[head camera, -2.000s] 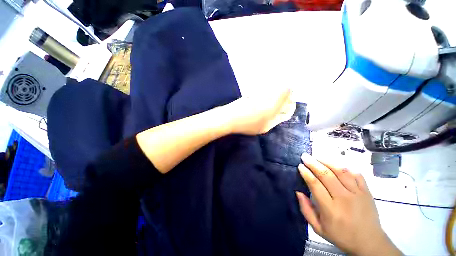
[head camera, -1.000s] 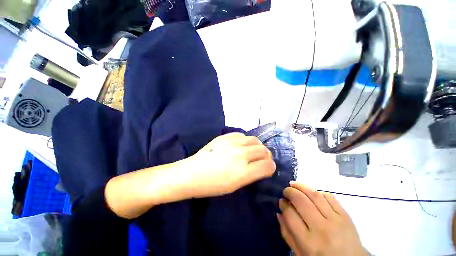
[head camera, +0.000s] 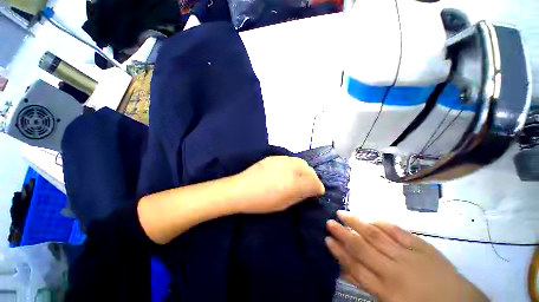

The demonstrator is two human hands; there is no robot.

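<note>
The dark navy garment lies heaped over the left of the white machine table and down over its front edge. Its creased, greyish upper edge lies just left of the needle area. My left hand is on the garment with its fingers curled in at that edge; the fingertips are hidden. My right hand rests at the garment's right edge with fingers extended, fingertips touching the cloth. The sewing machine head, white with a blue stripe, stands at upper right. The needle and presser foot are not clearly visible.
A small grey block sits on the bed right of the garment. A grey box with a round fan grille and a gold cylinder stand at left. A blue crate is below. Black cloth lies at the back.
My left hand has moved from the garment's far edge back toward me and curled. My right hand has moved slightly lower. The view has shifted, showing more of the machine head's front.
</note>
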